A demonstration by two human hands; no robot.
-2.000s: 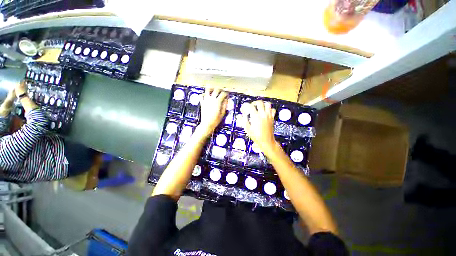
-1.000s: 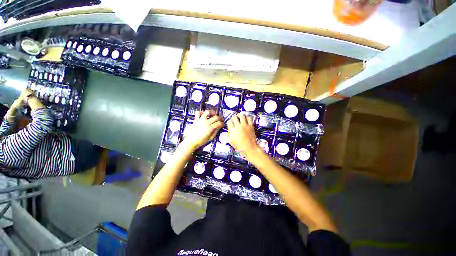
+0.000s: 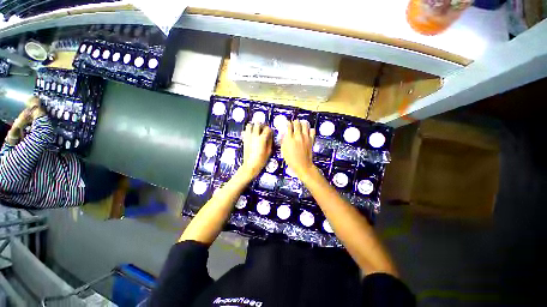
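A large black glossy tray (image 3: pixel 207 171) lies in front of me, with rows of black units that carry round white parts (image 3: pixel 376 140). Shiny clear film (image 3: pixel 270 226) shows over parts of it. My left hand (image 3: pixel 257 147) lies palm down over the upper middle of the tray, fingertips at the units of the top row. My right hand (image 3: pixel 297 144) lies just right of it, fingers on the same row. Both hands look flat on the units; whether the fingers grip anything is hidden beneath them.
A green belt (image 3: pixel 144 135) runs left of the tray. Another person in a striped sleeve (image 3: pixel 30 156) works at black trays on the far left. A clear plastic box (image 3: pixel 285 66) stands behind my tray, under a white shelf. An open carton (image 3: pixel 456 171) is at the right.
Both hands have moved slightly up the tray from the middle area toward the top row since one second ago. The view has shifted slightly.
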